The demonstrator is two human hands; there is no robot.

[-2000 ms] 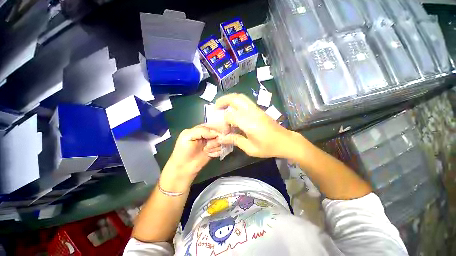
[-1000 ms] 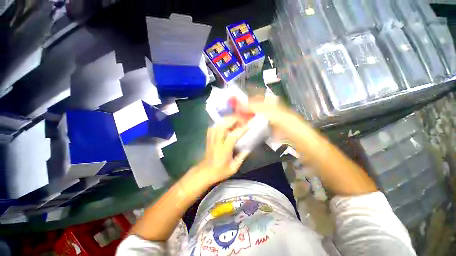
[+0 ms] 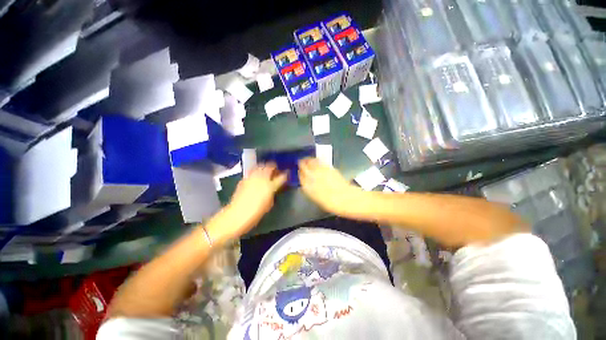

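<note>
An open blue carton (image 3: 286,157) lies on the dark green bench in front of me, blurred, with a white flap showing on each side. My left hand (image 3: 260,189) is on its left part and my right hand (image 3: 320,184) on its right part, fingertips against the blue surface. Both hands grip or press the carton. What is inside it cannot be seen. Three closed blue boxes (image 3: 320,65) with red and yellow pictures stand side by side beyond it.
Open blue cartons (image 3: 136,156) with raised white flaps lean at left. Stacked clear blister trays (image 3: 485,93) with bagged devices stand at right, greyish trays (image 3: 541,206) below. White paper scraps (image 3: 375,149) lie scattered on the green bench (image 3: 266,136). A red crate (image 3: 93,302) is at lower left.
The open carton that stood left of the closed boxes is gone from there; a blue carton is now between my hands. The closed boxes went from two to three. The small white item left my hands.
</note>
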